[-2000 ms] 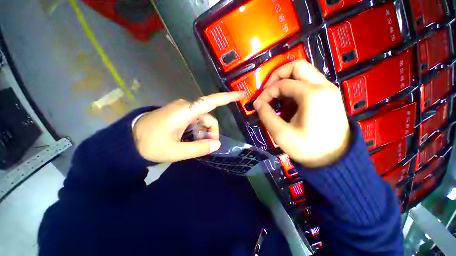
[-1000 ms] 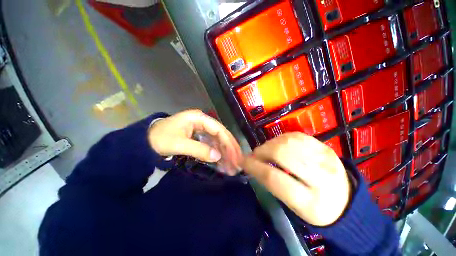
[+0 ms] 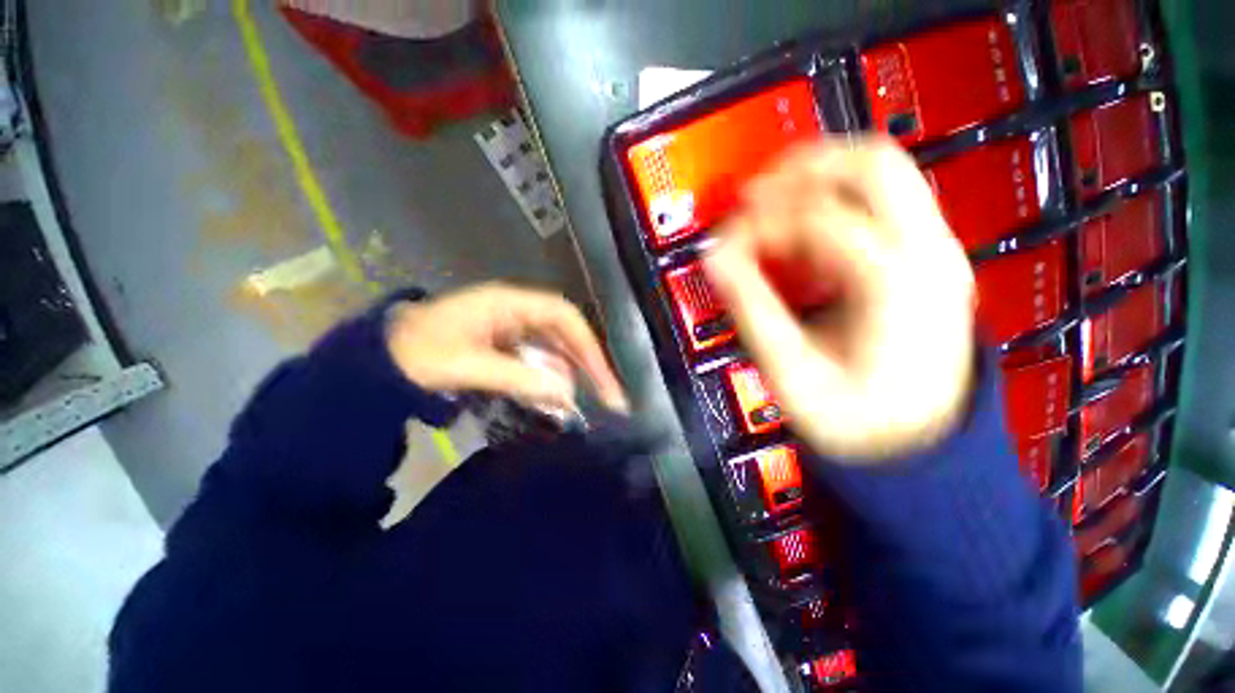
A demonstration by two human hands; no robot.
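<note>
A glossy black tray (image 3: 627, 183) holds rows of red covers (image 3: 1025, 190) with white print and a small dark oblong near one end. My right hand (image 3: 853, 298) is over the tray's near left part, blurred, with thumb and fingers curled towards each other by the top left cover (image 3: 691, 156). Whether it pinches a small part cannot be told. My left hand (image 3: 494, 345) is low, left of the tray, with crinkled clear film (image 3: 542, 379) between thumb and fingers. The sheet at the film is mostly hidden and dark.
The tray lies on a grey-green bench (image 3: 576, 149). A white strip with dark squares (image 3: 522, 169) shows at the bench's left edge. A red object (image 3: 406, 81) is beyond it, over a floor with a yellow line (image 3: 287, 136). A pale perforated rail (image 3: 81, 413) is at far left.
My right hand has left my left hand and moved up over the tray. My left hand stays low with the film. The view has shifted, and more of the white strip shows.
</note>
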